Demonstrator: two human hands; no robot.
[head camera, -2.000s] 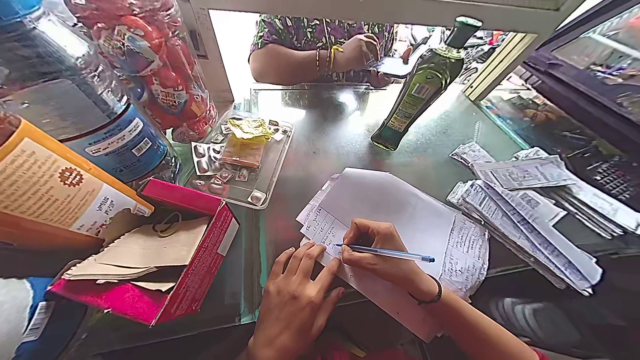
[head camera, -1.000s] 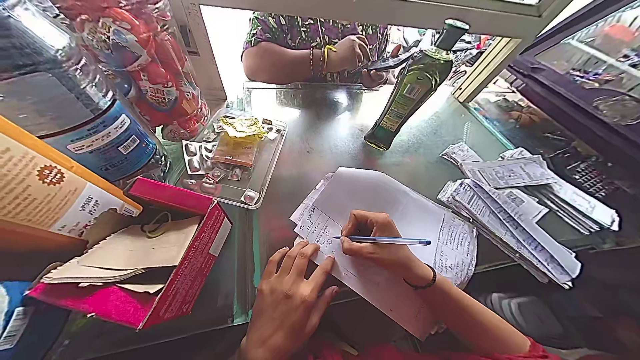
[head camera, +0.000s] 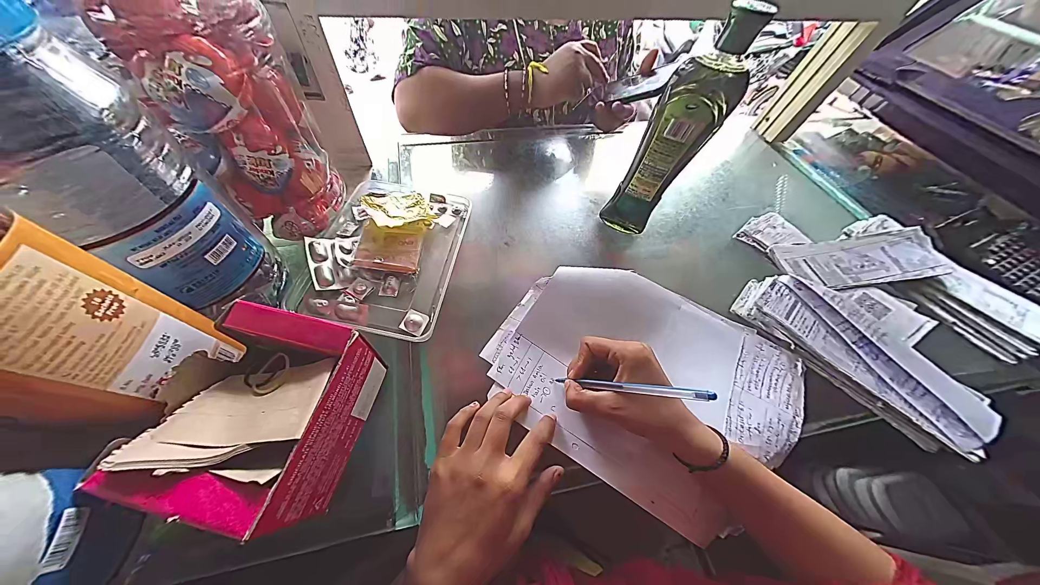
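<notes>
A blue ballpoint pen (head camera: 666, 391) is gripped in my right hand (head camera: 621, 386), its tip on the top sheet of a stack of papers (head camera: 609, 305). Handwriting covers the left strip of that sheet near the tip, and more written sheets stick out at the stack's right side. My left hand (head camera: 487, 487) lies with spread fingers on the lower left edge of the papers, holding nothing. A dark bracelet circles my right wrist.
Beyond the glass counter (head camera: 520, 211) a person's hands (head camera: 569, 73) hold a phone (head camera: 642, 84). Around the papers are a green oil bottle (head camera: 678, 130), folded paper bundles (head camera: 861, 349), a plastic tray (head camera: 443, 284) with blister packs, a pink box (head camera: 325, 447) and large plastic jars (head camera: 268, 146).
My right hand has stayed at the paper with the pen, shifting only slightly. The person across the counter has moved a hand over the phone. The view has shifted a little.
</notes>
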